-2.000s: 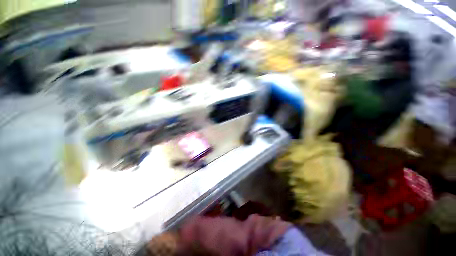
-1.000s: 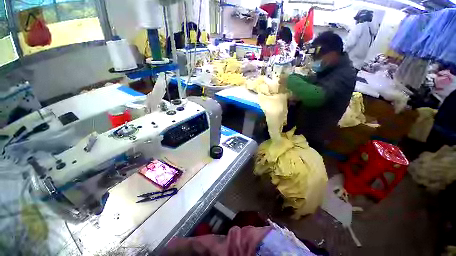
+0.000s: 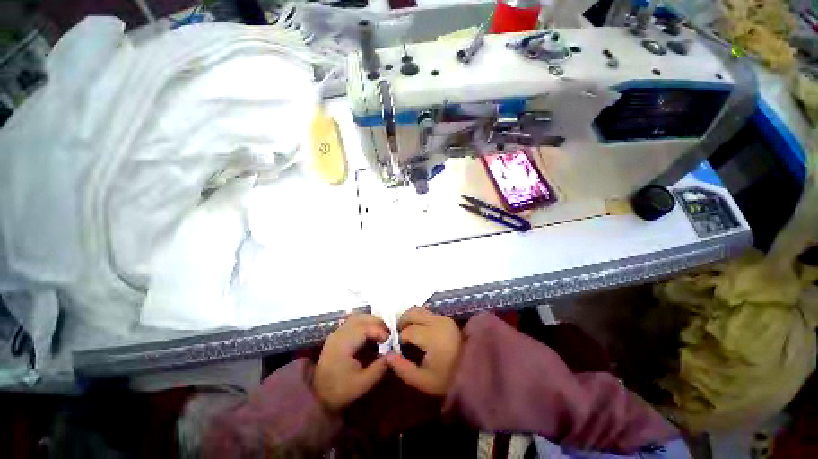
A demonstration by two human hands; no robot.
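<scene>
A small white piece (image 3: 390, 333) is pinched between the fingertips of both hands at the table's front edge. My left hand (image 3: 352, 360) holds it from the left, my right hand (image 3: 429, 350) from the right, thumbs close together. Its upper part spreads onto the bright table and is washed out by glare. The white sewing machine (image 3: 538, 76) stands beyond, its needle area (image 3: 408, 175) lit brightly with nothing clearly visible under it. A large heap of white garment pieces (image 3: 179, 134) lies on the left of the table.
A yellow lamp (image 3: 326, 148) is left of the machine head. Dark blue snips (image 3: 495, 212) and a lit smartphone (image 3: 518, 178) lie on the machine bed. A black round knob (image 3: 652, 202) is at the right. Ruler tape (image 3: 574, 280) lines the front edge. Yellow garments (image 3: 749, 336) hang at lower right.
The view has swung left and down from the workshop and the neighbouring worker to my table. Both hands and the small white piece are now in view; earlier only a sleeve showed.
</scene>
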